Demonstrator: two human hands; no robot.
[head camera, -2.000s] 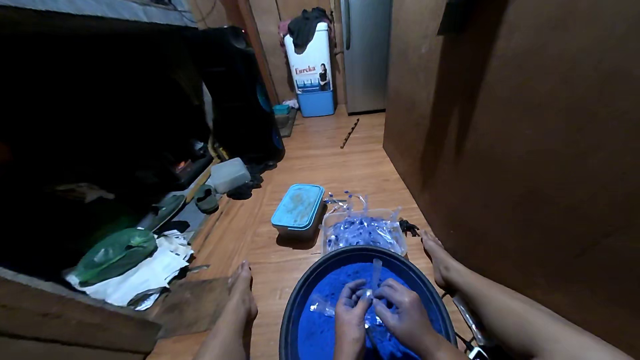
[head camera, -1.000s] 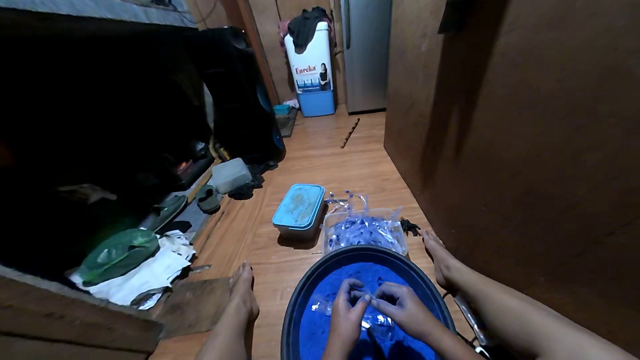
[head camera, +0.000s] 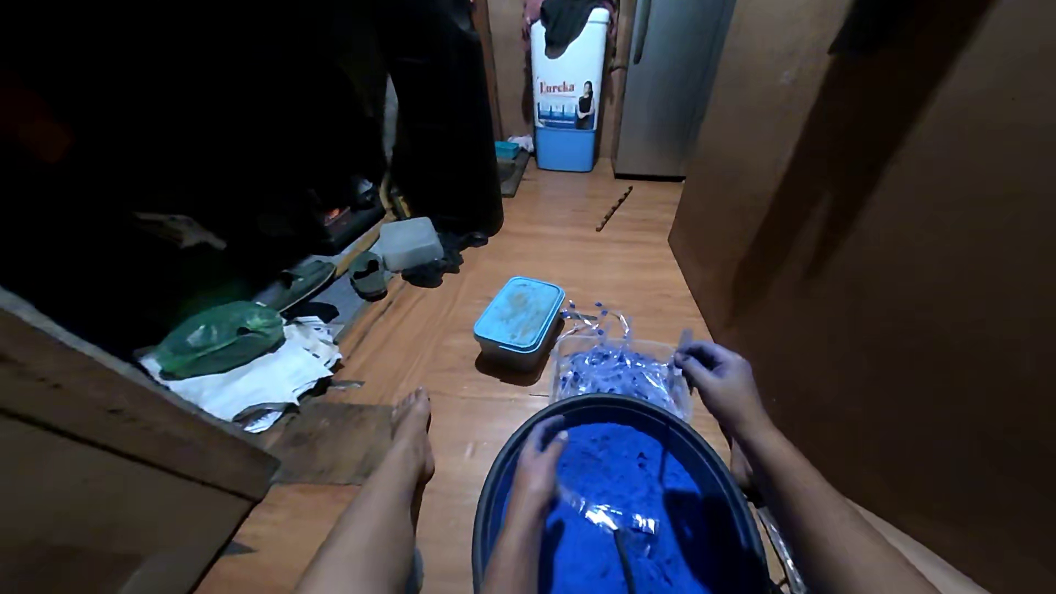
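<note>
A round black tub (head camera: 488, 511) full of blue powder (head camera: 610, 462) stands between my legs. My left hand (head camera: 540, 462) is over the tub's left part, fingers apart, holding nothing that I can see. My right hand (head camera: 718, 375) is beyond the tub's right rim, its fingertips pinched on a small clear plastic strip at the edge of a clear container (head camera: 681, 404). That container holds many small plastic pieces with blue in them. Clear plastic film (head camera: 606, 516) and a dark thin handle (head camera: 624, 557) lie on the powder.
A lidded box with a light blue top (head camera: 520, 313) sits on the wood floor left of the container. My bare foot (head camera: 412, 421) is left of the tub. A green plastic bag (head camera: 219, 338) on white cloth and slippers (head camera: 369, 275) lie at left. A brown wall (head camera: 891, 289) stands at right.
Both hands were together over the powder. They have parted: the right hand has moved out to the clear container with a small strip, and the left has moved to the tub's left side.
</note>
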